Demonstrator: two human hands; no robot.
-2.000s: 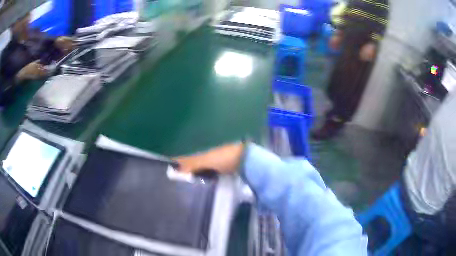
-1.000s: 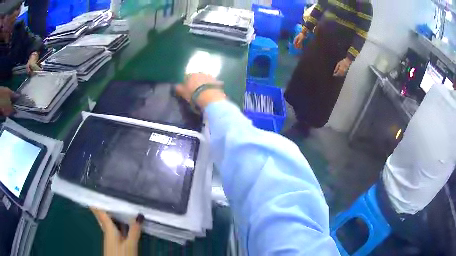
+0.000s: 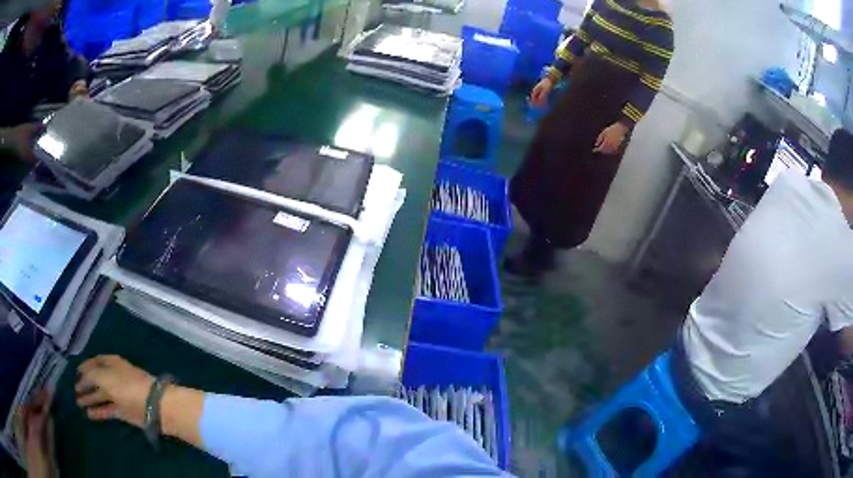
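A dark tablet (image 3: 234, 252) under shiny clear film, with a barcode label, lies on a stack of white sleeves (image 3: 215, 327). Another dark tablet (image 3: 295, 177) lies directly behind it. At the left edge a tablet with a lit screen (image 3: 42, 254) lies on white sleeves. My right hand (image 3: 117, 392) reaches across to the lower left, low over the green table, fingers slightly apart and empty. My left hand (image 3: 37, 434) is blurred and small at the lower left, beside a lower stack edge; its fingertips and grip are unclear.
More tablet stacks stand at far left (image 3: 93, 140) and at the table's far end (image 3: 402, 56). Blue crates (image 3: 458, 327) with upright sleeved items line the table's right edge. A person stands beyond them; another sits on a blue stool (image 3: 636, 420). A person's hands show at far left.
My right hand has left the rear tablet and moved to the lower left. My left hand has let go of the front stack and moved left. The view has shifted, showing more crates.
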